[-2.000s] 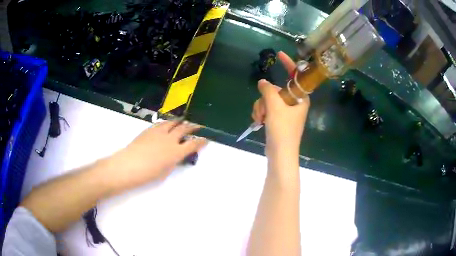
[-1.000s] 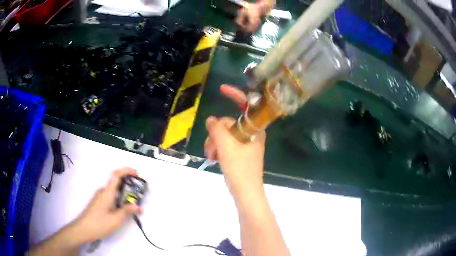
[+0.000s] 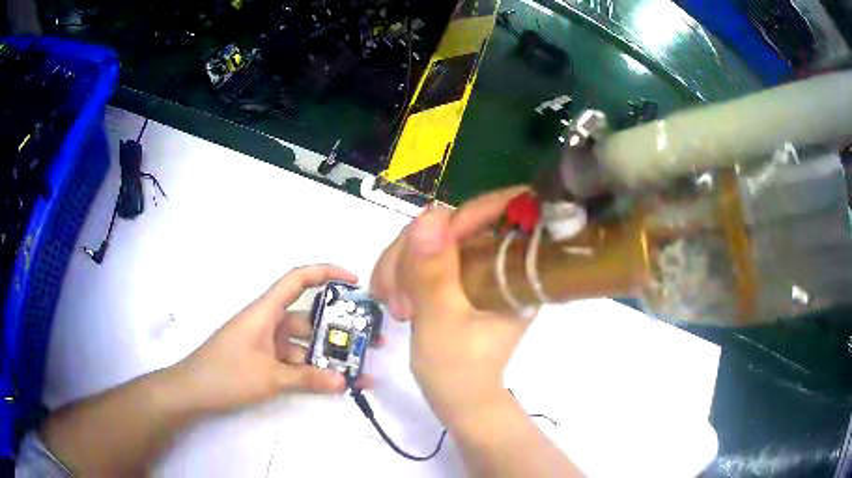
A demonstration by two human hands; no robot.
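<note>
My left hand holds an open black power adapter housing with its circuit board facing up. A yellow-topped transformer sits mid-board. A thin black cable runs from its lower end behind my right wrist. My right hand is closed round the amber-brown barrel of the glue gun, close to the right of the adapter. A red piece shows at my index finger. The nozzle tip is mostly hidden by my fingers; a pale bit shows near the board's top edge.
A blue basket with black items stands at left. A loose bundled cable lies on the white sheet. Behind are the green belt, heaped adapters and a striped divider bar. A thick whitish tube crosses upper right.
The adapter, picked up near the belt edge earlier, is now held over the sheet, face up. The gun has swung lower and closer, from over the belt to beside the adapter.
</note>
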